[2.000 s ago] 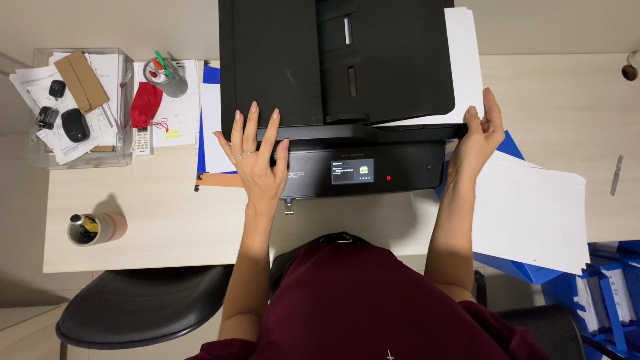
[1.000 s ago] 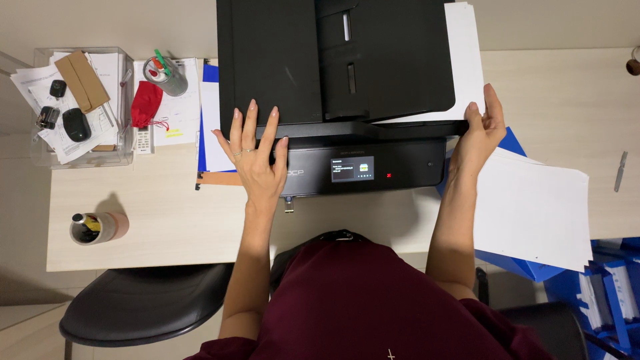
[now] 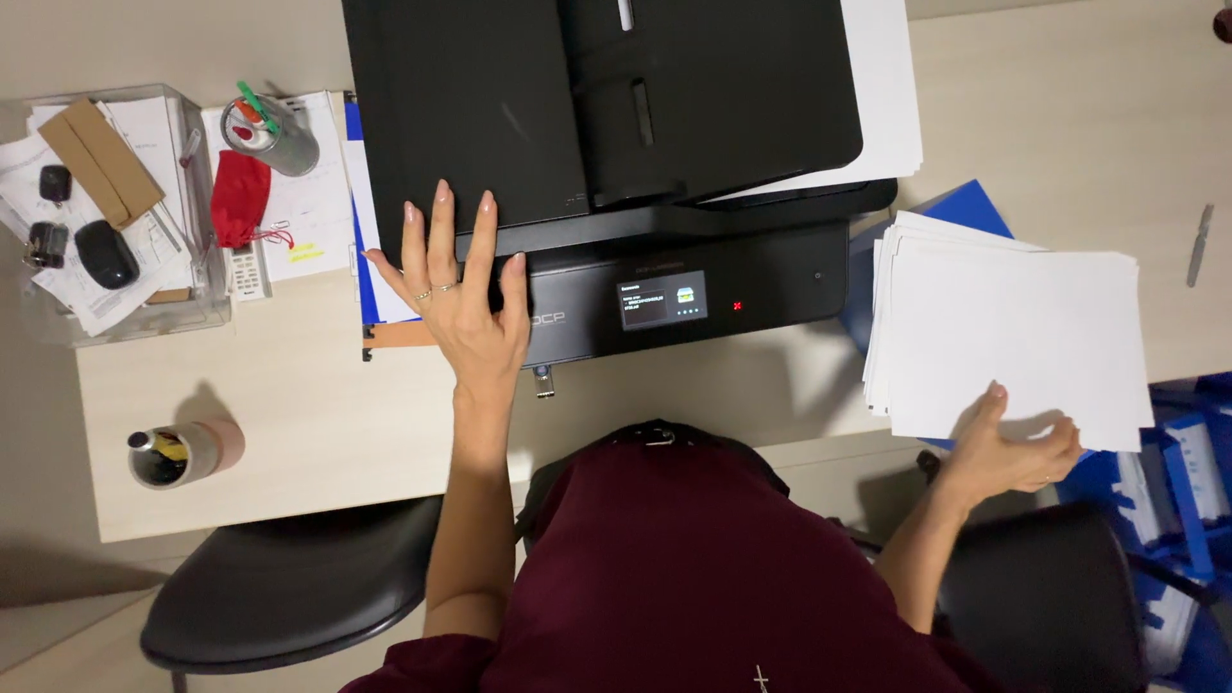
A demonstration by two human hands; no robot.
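A black multifunction printer [image 3: 712, 106] stands at the upper middle, with a lit touchscreen [image 3: 661, 299] and a red light on its front panel. My left hand [image 3: 472, 289] lies with fingers spread on the front left edge of its lid and holds nothing. White sheets [image 3: 885, 87] stick out from under the document feeder's right side. On the right, a stack of white paper [image 3: 1015, 337] lies on a blue folder [image 3: 965, 208]. My right hand [image 3: 1015, 452] is at the stack's lower edge, thumb over the top sheet; whether it grips any paper I cannot tell. A USB stick [image 3: 544, 381] sticks out below the printer's front.
On the left are a clear plastic tray [image 3: 207, 221] of papers, a mesh pen cup [image 3: 279, 140], a red pouch [image 3: 241, 197] and a pen holder [image 3: 197, 452]. Black chairs [image 3: 298, 587] stand at the desk's front. Blue binders [image 3: 1193, 462] are at the lower right.
My right hand has left the printer's right side and moved down and right to the paper stack. My left hand stays on the lid's front edge. The view has shifted slightly.
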